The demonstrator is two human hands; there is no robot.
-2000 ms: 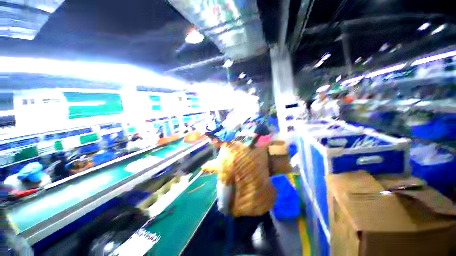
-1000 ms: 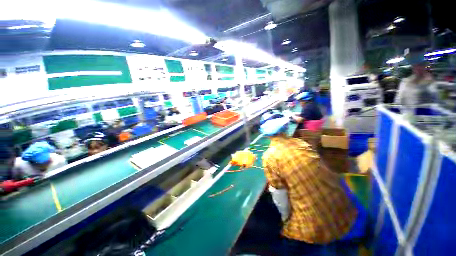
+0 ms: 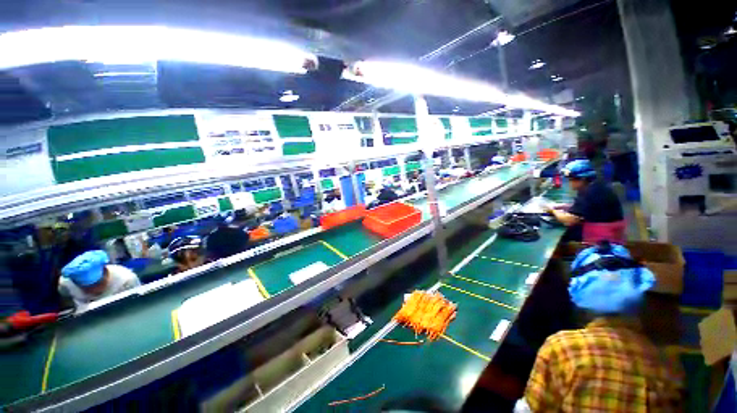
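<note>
Neither of my hands is in the picture. A heap of orange wires (image 3: 427,314) lies on the green bench (image 3: 477,323) in front of me, near its back edge. A single orange strand (image 3: 358,397) lies loose nearer to me. The cream divided parts tray (image 3: 301,369) stands behind the bench's back edge, at the lower middle. A dark object, cut off by the bottom edge, shows on the bench; I cannot tell what it is.
A person in a checked shirt (image 3: 602,367) and blue cap is close at the lower right. Another person (image 3: 594,206) is farther along. The raised green line (image 3: 121,343) on the left carries white pieces (image 3: 220,305) and red-orange trays (image 3: 392,219). Cartons (image 3: 659,266) and a pillar (image 3: 663,89) are at right.
The view has turned right to left, so the checked-shirt person now sits lower right and the blue panelled cart is out of view. The orange heap shows larger and more clearly.
</note>
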